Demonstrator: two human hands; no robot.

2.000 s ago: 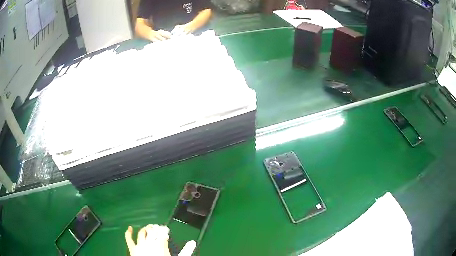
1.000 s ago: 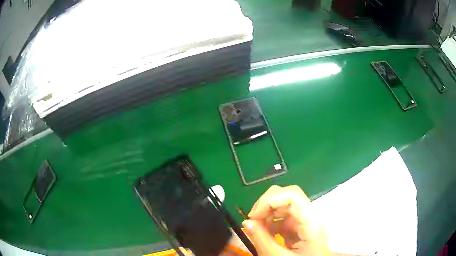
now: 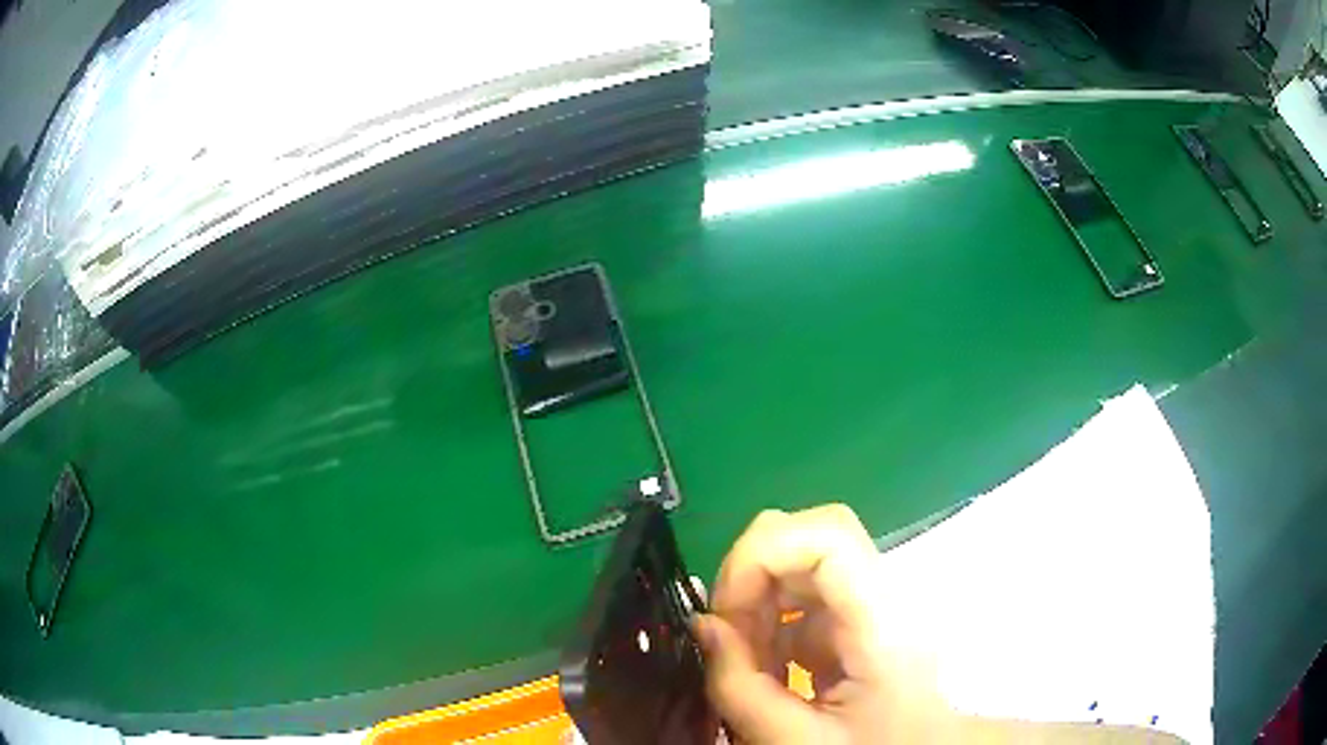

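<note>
A black phone middle frame point(image 3: 633, 655) is held tilted up on its edge at the bottom centre, its narrow side towards me. My left hand is mostly hidden behind it; only a white-covered fingertip point(image 3: 699, 591) shows at its right side. My right hand point(image 3: 808, 626) is bare, with thumb and index finger pinched together against the frame's right edge. The thin part between those fingertips is almost wholly hidden. An orange parts tray point(image 3: 473, 716) lies below, partly covered by the frame and hand.
Another middle frame point(image 3: 579, 381) lies flat on the green belt point(image 3: 859, 335) just beyond the held one. More lie at far left point(image 3: 58, 550) and right point(image 3: 1092, 218). A white-topped stack point(image 3: 422, 189) stands behind left. White paper point(image 3: 1077, 582) lies at right.
The held frame has turned from showing its broad face to standing on edge. My right fingers, with the thin sliver, have moved onto its side edge. Belt frames have shifted left in view.
</note>
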